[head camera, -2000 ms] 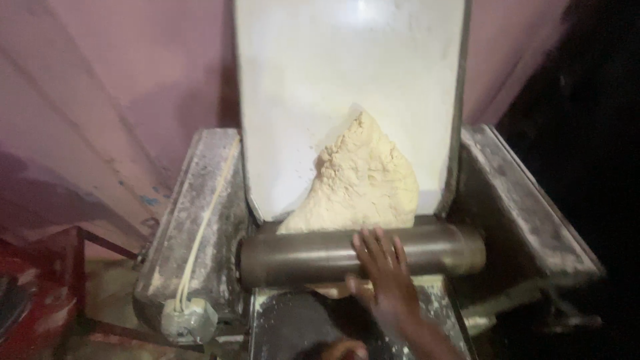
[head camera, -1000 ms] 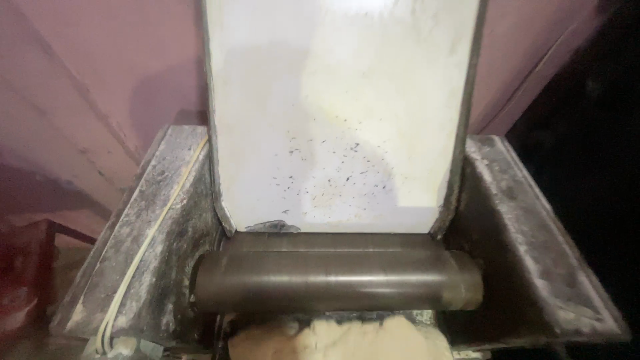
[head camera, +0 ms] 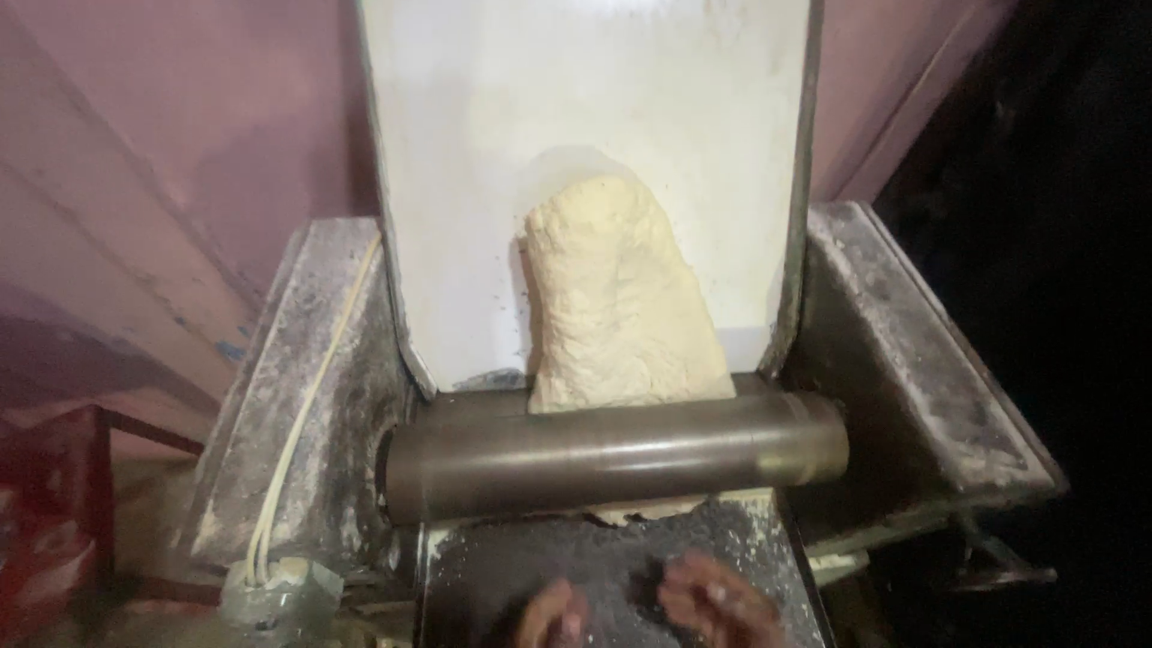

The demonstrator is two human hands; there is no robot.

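A thick lump of pale dough (head camera: 625, 297) lies on the sloping white chute (head camera: 585, 99), its lower end against the metal roller (head camera: 612, 454) of a dough sheeter. A thin edge of dough shows below the roller, at the top of the dark tray (head camera: 504, 558). Over that tray, at the bottom of the view, are my left hand (head camera: 553, 616) and my right hand (head camera: 720, 598). They are apart from each other and from the dough, fingers loosely curled and blurred, with nothing seen in them.
Floury metal side housings (head camera: 918, 360) flank the roller. A pale cable (head camera: 306, 414) runs down the left one to a switch box (head camera: 279, 594). A handle-like metal part (head camera: 999, 567) juts out at lower right. A red object (head camera: 54, 522) stands at far left.
A second ago the chute held no dough and a flattened piece showed below the roller; now a dough lump stands on the chute. Both hands have come into view over the tray.
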